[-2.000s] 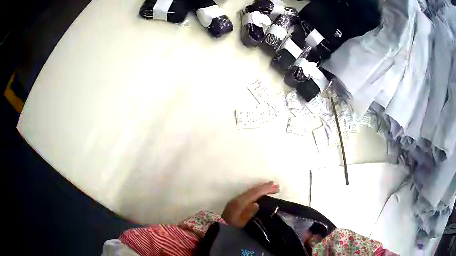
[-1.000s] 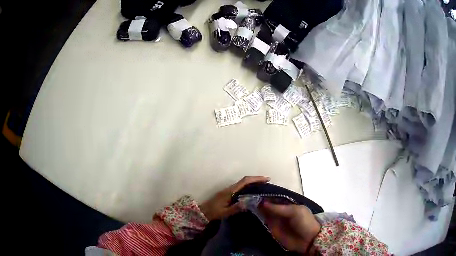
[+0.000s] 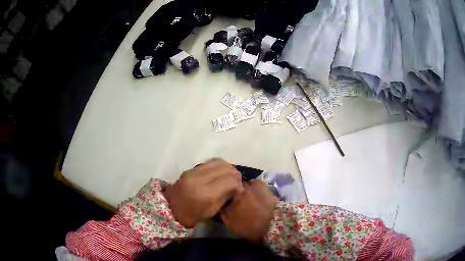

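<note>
The small black bag (image 3: 250,172) lies at the table's near edge, mostly hidden under my hands. Only dark edges of it show between and beside them. My left hand (image 3: 206,186) is closed on the bag from the left, its fingers bent at the top. My right hand (image 3: 252,209) is closed on it just to the right, touching the left hand. Both hands are slightly blurred, and the exact grip of the fingertips is hidden. A pale greyish crumpled piece (image 3: 280,184), paper or lining, shows right of the bag.
Small printed white packets (image 3: 271,116) lie mid-table beside a thin dark rod (image 3: 326,125). Black bundles with white bands (image 3: 248,58) and black bags (image 3: 165,38) stand behind. Pale stuffing paper (image 3: 352,41) is piled at the back right. Flat white sheets (image 3: 352,163) lie at right.
The view has tilted up, showing more black bags at the back. My right hand has left the bag's opening and moved left against my left hand. The opening no longer shows.
</note>
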